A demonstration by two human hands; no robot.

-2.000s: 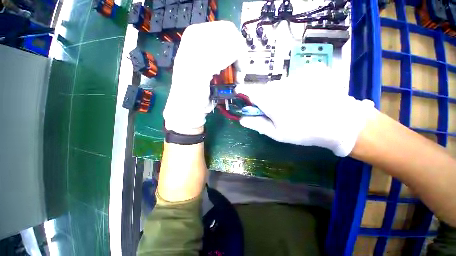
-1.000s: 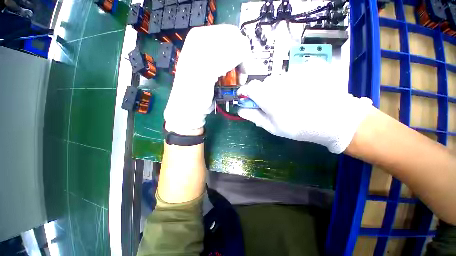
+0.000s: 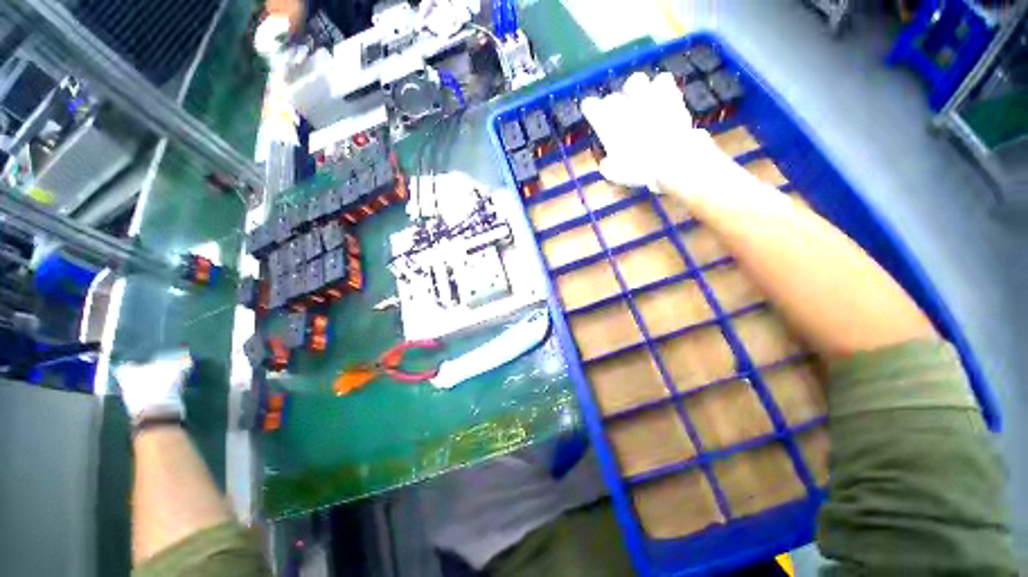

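Note:
My right hand (image 3: 640,130), in a white glove, is over the far cells of the blue partitioned tray (image 3: 578,378), among coil components (image 3: 530,127). Its fingers hide whether it holds a coil. My left hand (image 3: 154,387), also gloved, is over the green conveyor (image 3: 158,304) at the left; a small dark blue bit shows by its fingers, and I cannot tell if it holds anything. A light-blue-handled tool (image 3: 493,351) and red-handled pliers (image 3: 408,361) with an orange part (image 3: 359,379) lie on the green bench.
Coils stand in rows (image 3: 307,266) on the bench's left. A white fixture (image 3: 466,262) with black cables is in the middle. White equipment (image 3: 372,70) stands behind it. A gloved hand of another person (image 3: 272,37) shows at the top left.
The view has swung and widened. My hands have parted: the left to the conveyor, the right to the tray's far end. The light blue tool, earlier in my right hand, lies on the bench.

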